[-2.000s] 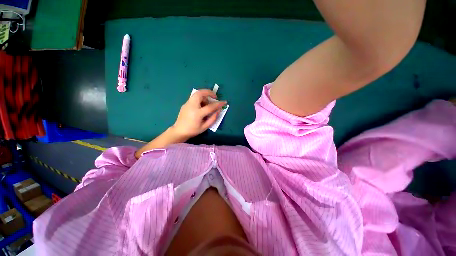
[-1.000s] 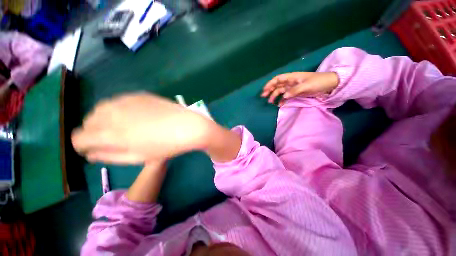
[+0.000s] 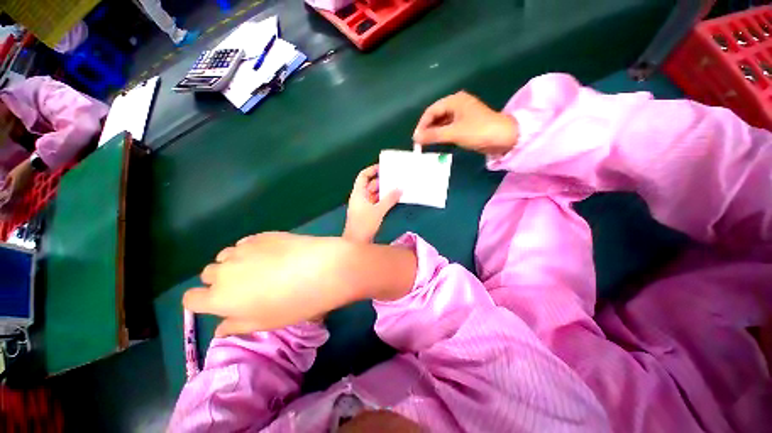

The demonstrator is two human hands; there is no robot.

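Observation:
My left hand (image 3: 366, 205) holds a small white paper ticket (image 3: 415, 179) by its left edge, above the bench. The ticket has a green mark at its upper right corner and a pale tab at its top edge. Another person's hand (image 3: 464, 125) pinches at the tab. My right hand (image 3: 279, 283) crosses over my left forearm and hides part of it. Its fingertips are at the upper end of a pink-and-white pen-like stick (image 3: 190, 342); whether they grip it cannot be told.
A raised green board (image 3: 85, 262) stands at left. A calculator (image 3: 212, 69) and papers (image 3: 254, 63) lie on the far side. Orange-red trays are at the top (image 3: 381, 19) and upper right (image 3: 719, 59). A person in pink sits close at right; another is at far left.
The ticket has been lifted and is held in my left hand. My right hand has swung across to the stick. The other person's hand has moved to the ticket's tab. The view has turned.

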